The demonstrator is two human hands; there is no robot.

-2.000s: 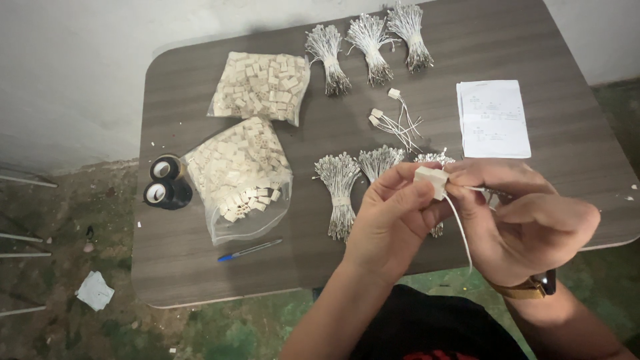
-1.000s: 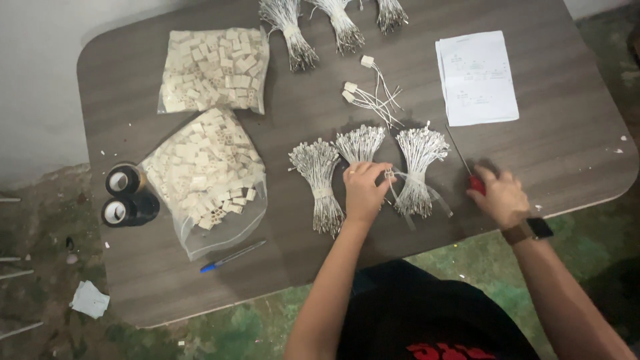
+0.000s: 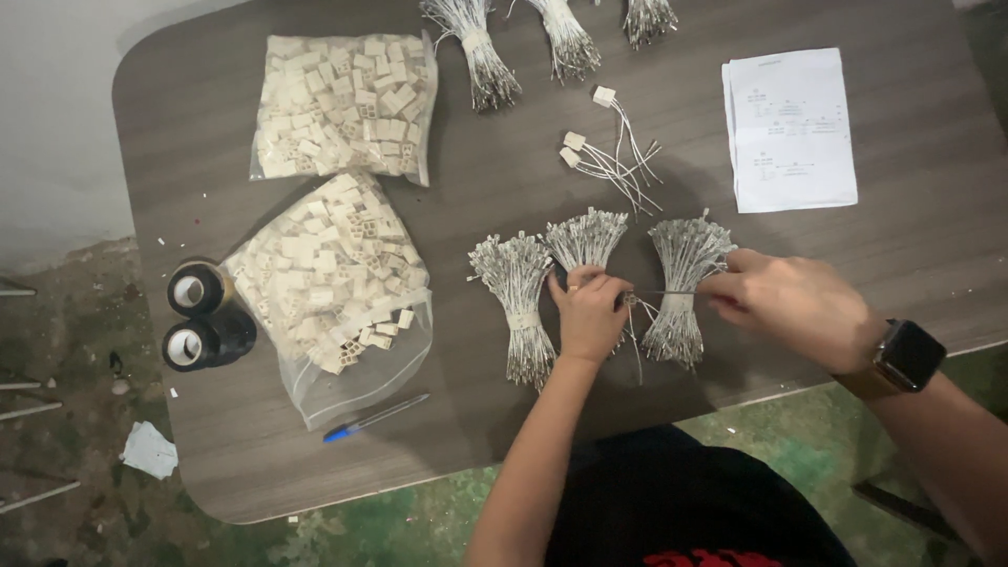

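My left hand [image 3: 592, 311] pinches a small connector [image 3: 630, 300] with white wires hanging from it, in front of the middle wire bundle [image 3: 584, 240]. My right hand [image 3: 787, 303] grips a thin tool, probably a screwdriver; its handle is hidden in the fist. The tool's metal shaft [image 3: 669, 293] points left to the connector and passes over the right wire bundle [image 3: 687, 252]. Another tied bundle [image 3: 520, 315] stands left of my left hand. Farther back lie several white connectors [image 3: 605, 96] with short wires attached.
Two clear bags [image 3: 342, 106] [image 3: 339, 260] of white connector housings lie left. Near them are black tape rolls [image 3: 193, 346] and a blue-capped pen [image 3: 376, 417]. More wire bundles [image 3: 480, 51] lie at the back, with printed sheets [image 3: 791, 130] at the right.
My right hand, earlier over a red-handled tool on the table, has lifted it and moved left; its shaft now reaches the connector. My left hand stays by the middle bundle.
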